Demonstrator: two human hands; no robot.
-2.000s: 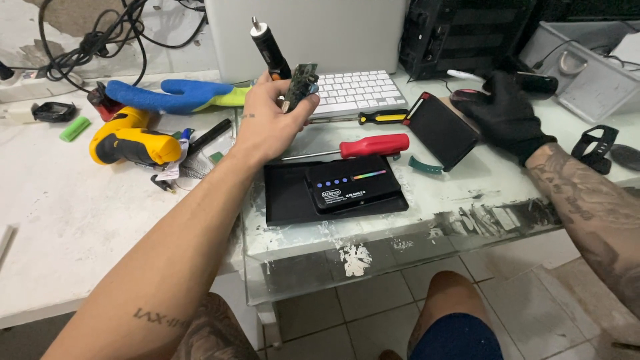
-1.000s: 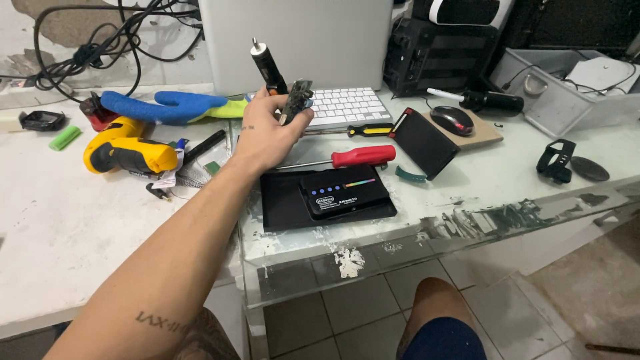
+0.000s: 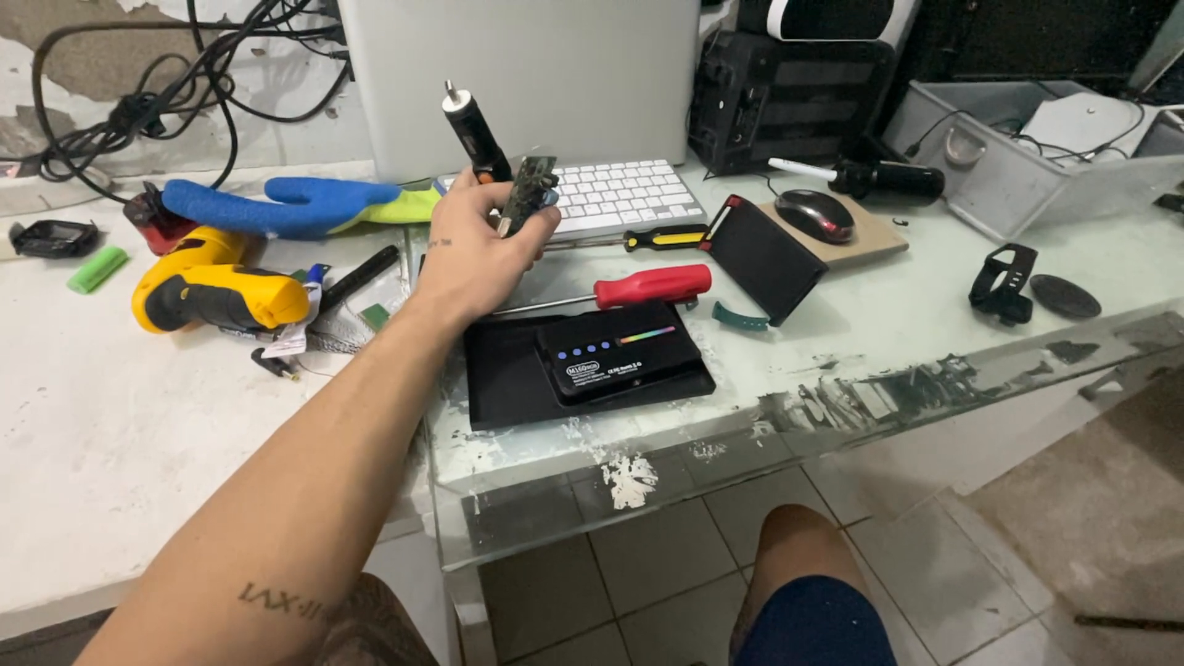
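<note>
My left hand [image 3: 486, 245] is raised over the near left part of the white keyboard [image 3: 629, 194]. Between its thumb and fingers it pinches a small green circuit board [image 3: 529, 194]. Behind the fingers a black pen-like tool with a metal tip [image 3: 474, 129] stands up at a tilt; whether the hand holds it too, I cannot tell. Just right of the wrist lies a red-handled screwdriver [image 3: 652, 285]. Below that, a black device with blue dots and a rainbow strip [image 3: 620, 356] rests on a flat black panel [image 3: 504, 398]. My right hand is out of view.
Left of my arm lie a yellow and black power tool [image 3: 217, 287], a blue work glove [image 3: 277, 208] and a green cylinder [image 3: 97, 270]. Toward the right are a yellow-black screwdriver [image 3: 666, 238], a black tilted panel [image 3: 763, 259], a computer mouse [image 3: 814, 215], a black strap [image 3: 1004, 285] and a grey bin [image 3: 990, 190].
My right hand, black-gloved and over the mouse two seconds ago, has left the view. My left hand still holds the board in about the same place.
</note>
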